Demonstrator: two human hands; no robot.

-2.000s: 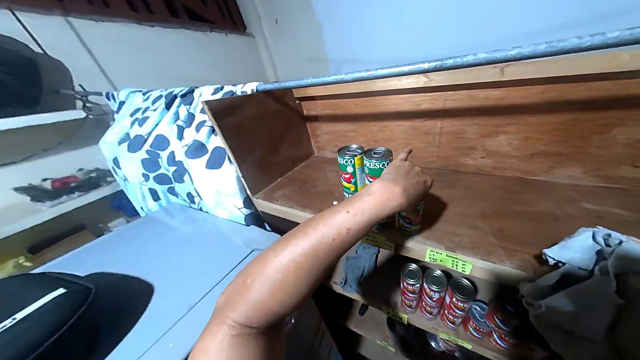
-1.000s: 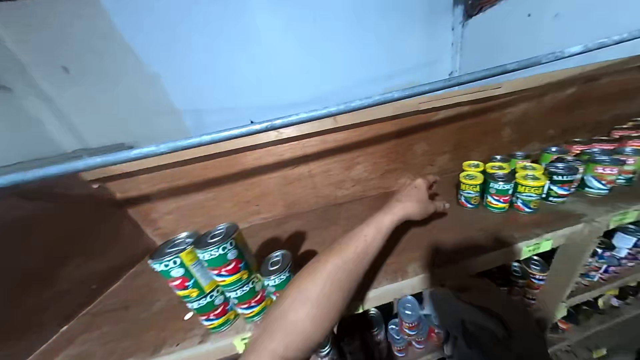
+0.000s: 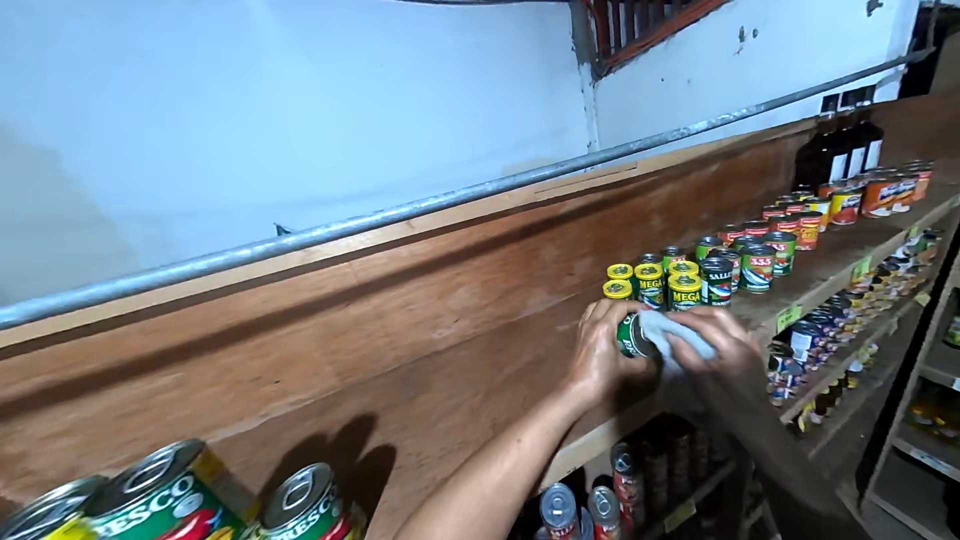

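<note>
My left hand point(image 3: 600, 349) grips a green tin can point(image 3: 628, 337), tilted on its side above the wooden shelf. With my right hand point(image 3: 720, 341) I hold a pale cloth point(image 3: 671, 334) against the can's end. Just behind my hands stand several yellow-lidded cans point(image 3: 685, 291) and a dark-labelled can point(image 3: 716, 281). Green cans point(image 3: 176, 495) are grouped at the lower left, one of them point(image 3: 304, 502) slightly apart from the others.
A metal pipe point(image 3: 480, 187) runs above the shelf's wooden back board point(image 3: 337, 322). Farther right are more cans point(image 3: 757, 266) and dark bottles point(image 3: 851, 150). Lower shelves hold cans point(image 3: 559, 506) and small tins point(image 3: 806, 337). Another shelving unit point(image 3: 930, 450) stands at the far right.
The view has swung right along the shelf. My left hand, which reached out with nothing visible in it a second ago, now holds a green can, and my right hand has the cloth against it.
</note>
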